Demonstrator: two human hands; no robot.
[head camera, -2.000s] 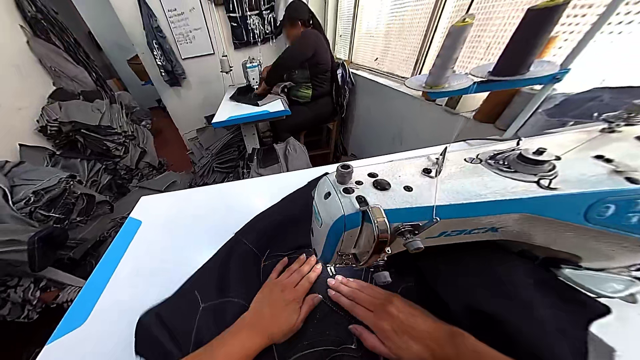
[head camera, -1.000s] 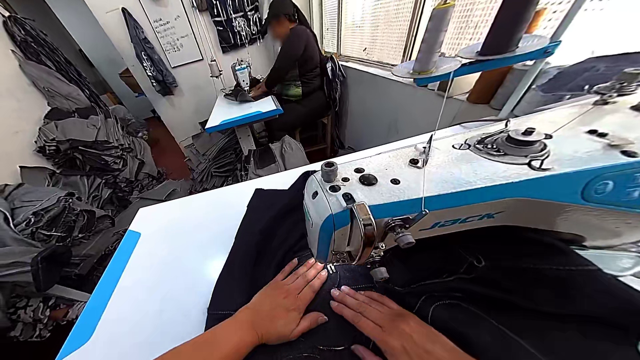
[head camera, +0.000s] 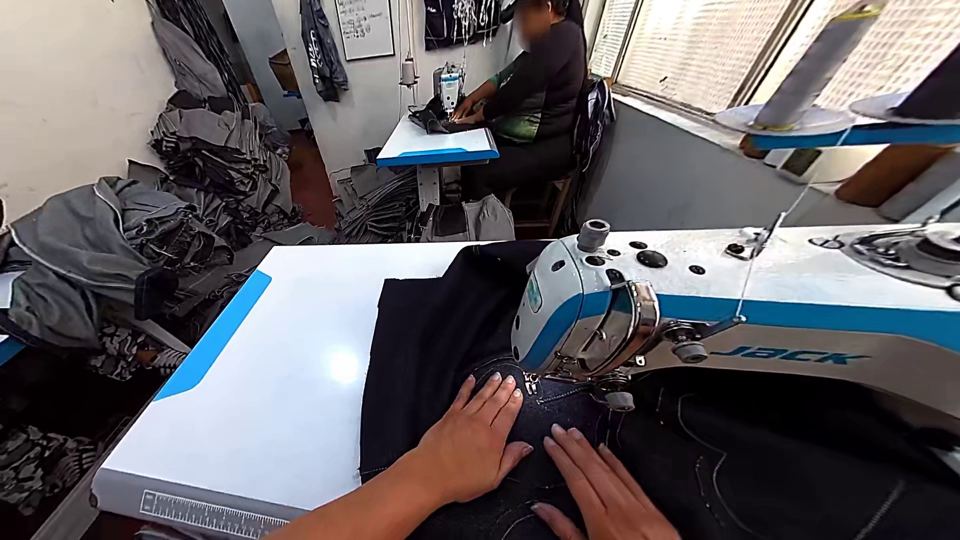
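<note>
A dark denim piece (head camera: 420, 322) with light stitch lines lies under the head of a white and blue Jack sewing machine (head camera: 750, 292). My left hand (head camera: 474, 442) rests flat on the cloth, left of the presser foot (head camera: 532, 384), fingertips close beside it. Flat on the same cloth, nearer to me and right of the foot, is my right hand (head camera: 600, 480), its fingers slightly spread. Neither hand grips anything visible. More dark cloth (head camera: 750, 450) with curved stitching lies beneath the machine arm. The needle tip is too small to make out.
The white table (head camera: 315, 390) has a blue edge strip and a printed ruler. Piles of grey garments (head camera: 217, 157) lie at the left. Beyond, a person (head camera: 540, 90) sits at another sewing machine (head camera: 450, 86). Thread cones (head camera: 814, 71) stand at upper right.
The dark cloth has shifted and turned under the machine, its left part now reaching farther back on the table. Both hands remain on it near the presser foot.
</note>
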